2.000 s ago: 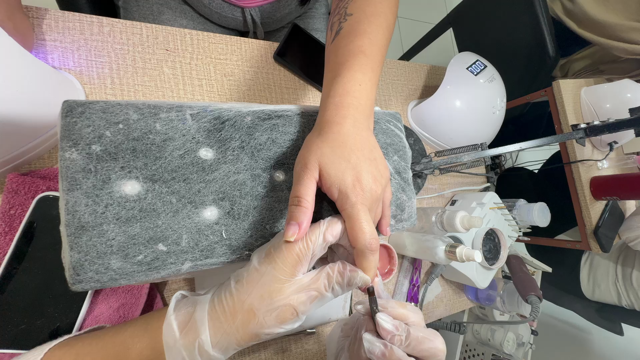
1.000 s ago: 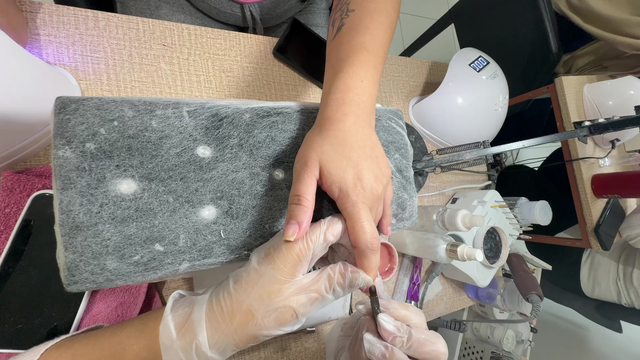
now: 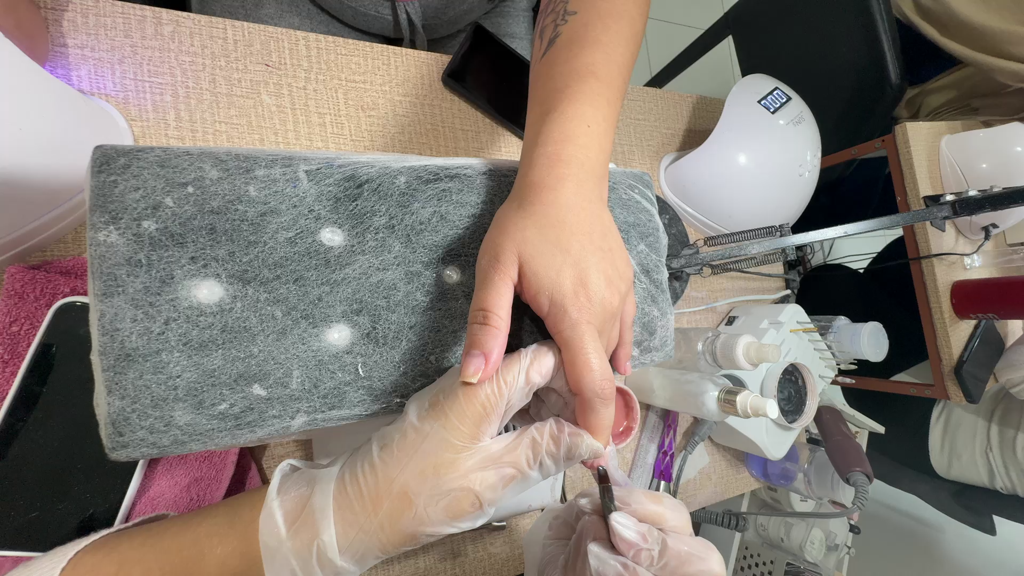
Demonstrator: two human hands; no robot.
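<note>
My left hand [image 3: 448, 448], in a translucent glove, grips the index finger of another person's hand [image 3: 560, 264], with my thumb close to its tip. That hand lies palm down across a padded hand rest [image 3: 264, 304] with a grey fibrous cover. My right hand [image 3: 632, 532], also gloved, holds a slim dark-tipped tool [image 3: 606, 490], whose end is at the fingernail; its exact kind cannot be told. Behind the held finger sits an open jar of pink material [image 3: 624, 416], partly covered.
A white nail lamp [image 3: 748, 156] and a black metal arm [image 3: 824, 232] with springs stand at the right. Pump bottles [image 3: 680, 392] and a white nail drill unit [image 3: 768, 340] are beside the hand rest. Phones [image 3: 490, 80] and a pink towel [image 3: 188, 484] lie around it.
</note>
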